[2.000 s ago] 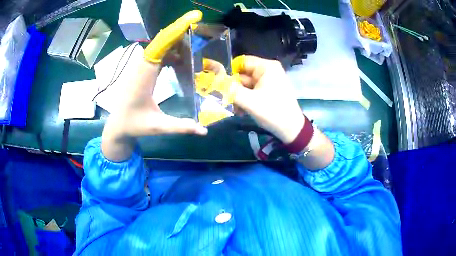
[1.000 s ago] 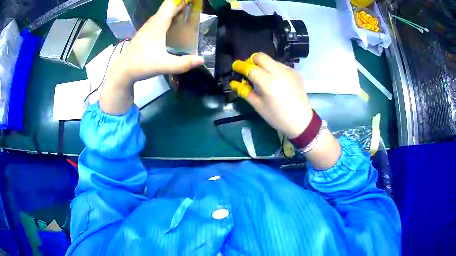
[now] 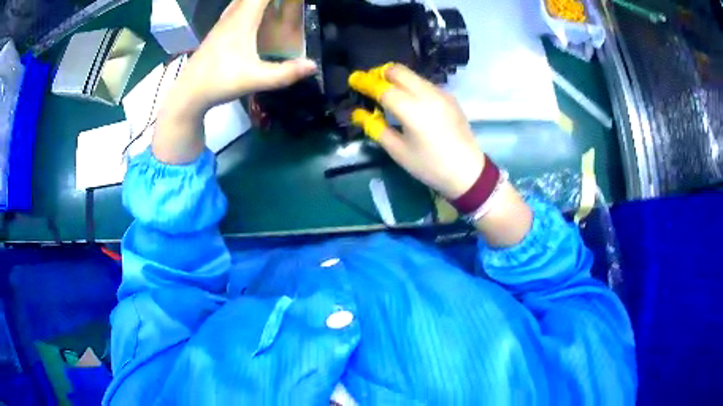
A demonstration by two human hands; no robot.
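Note:
The black optical engine housing [image 3: 372, 41] lies at top centre, with its ribbed projection lens [image 3: 450, 38] on the right end. My left hand [image 3: 226, 67] holds a shiny mirror or glass plate [image 3: 282, 32] by its edges at the housing's left side. The left fingertips are cut off by the top edge; the thumb points right, at the plate's lower edge. My right hand [image 3: 432, 131], with yellow finger cots, grips the housing's near side. The exact contact of the plate with the housing is unclear.
White squares [image 3: 101, 155] and the silvery plate stack [image 3: 86, 63] lie at left, near a blue bin [image 3: 28, 131]. A white work sheet [image 3: 507, 79] lies under the housing. A container of yellow finger cots [image 3: 567, 12] is back right. Clear wrapping is front right.
The plate has gone from in front of my chest to the housing's left side. My right hand has let go of it and taken the housing, which now sits nearer the centre, turned slightly.

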